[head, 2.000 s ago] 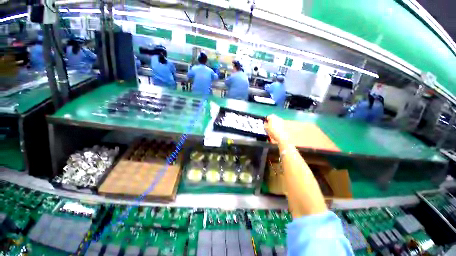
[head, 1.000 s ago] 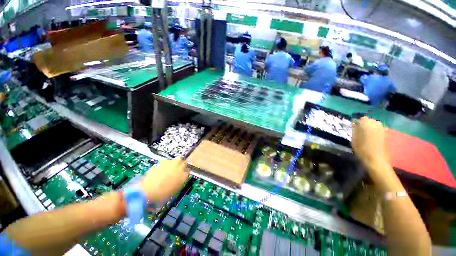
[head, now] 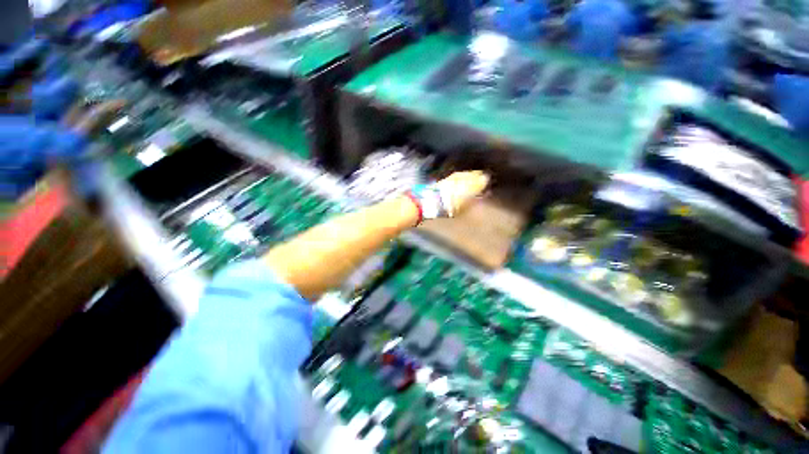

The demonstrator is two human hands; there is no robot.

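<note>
My left hand [head: 462, 191] reaches over the cardboard tray [head: 483, 232] on the lower shelf, its fingertips at the dark parts in the tray. The view is blurred, so whether the fingers hold a part cannot be told. A band is on my left wrist. White-silver parts [head: 387, 176] lie in a heap left of the hand. My right hand is not in view. Green circuit boards [head: 443, 306] with grey blocks [head: 568, 403] lie on the line below the shelf.
Pale yellow round parts [head: 621, 266] sit in a clear tray to the right. A black tray of white parts [head: 723, 173] stands on the green shelf top [head: 568, 120]. A metal edge [head: 577, 306] runs below the shelf. People in blue are behind and at the left; a black bin [head: 106, 355] is lower left.
My left hand has moved from the shelf's front edge into the cardboard tray area. My right hand has left the picture. The view has swung further left and down.
</note>
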